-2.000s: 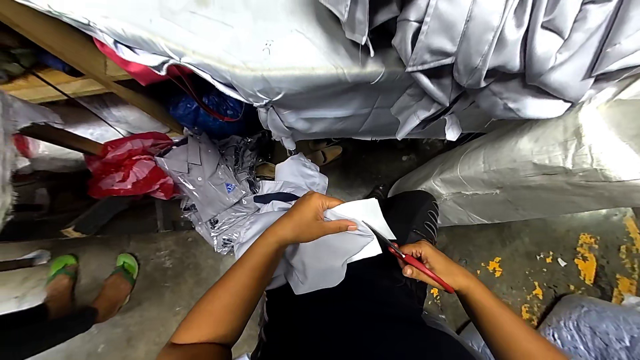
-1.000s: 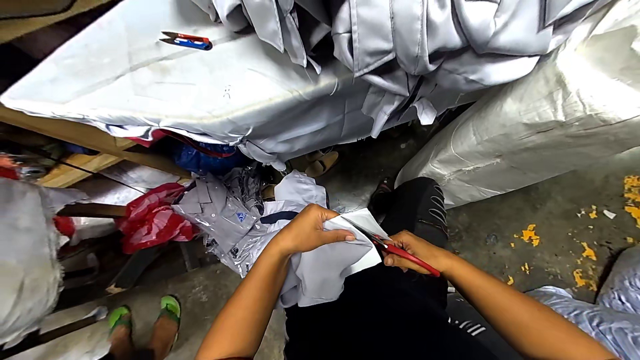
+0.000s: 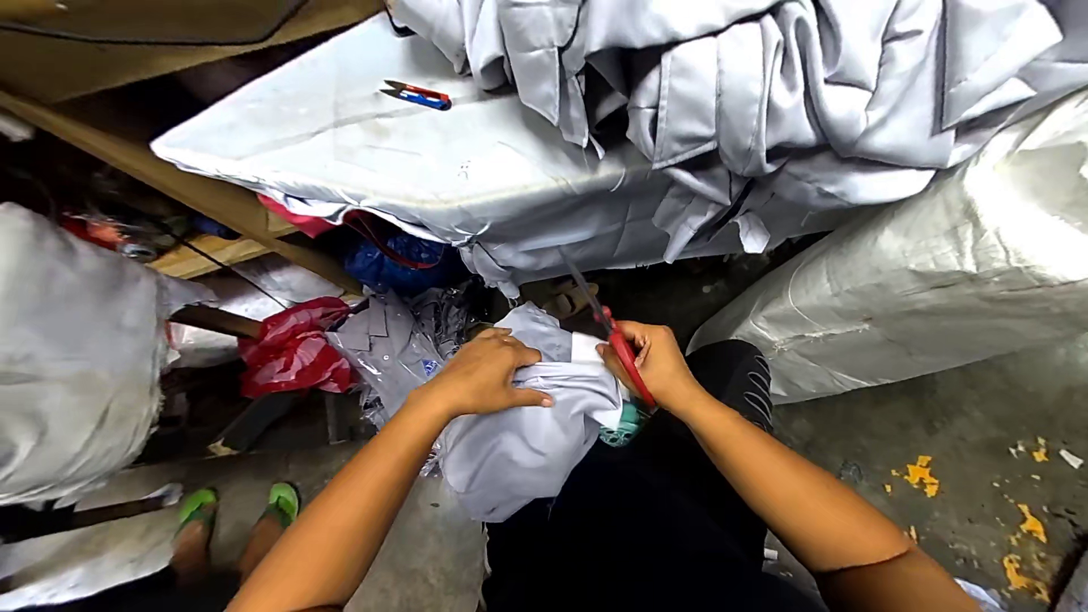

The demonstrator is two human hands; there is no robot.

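My left hand grips a light grey cloth garment that lies over my lap, its thumb on top of the folds. In my right hand are red-handled scissors, blades together and pointing up and away from me. A white piece shows at the garment's upper edge, beside the right fingertips. Something green and patterned shows beneath the garment's right side. Thread snips with red and blue handles lie on the cloth-covered table.
Light grey cloth pieces are heaped on the table. A large wrapped roll or bundle stands at right. Plastic-bagged shirts and a red plastic bag are at left. A person's feet in green sandals show at lower left.
The scissors have come away from the white piece and now point up and away. My left hand has shifted onto the garment's folds. The green patterned thing has come into sight.
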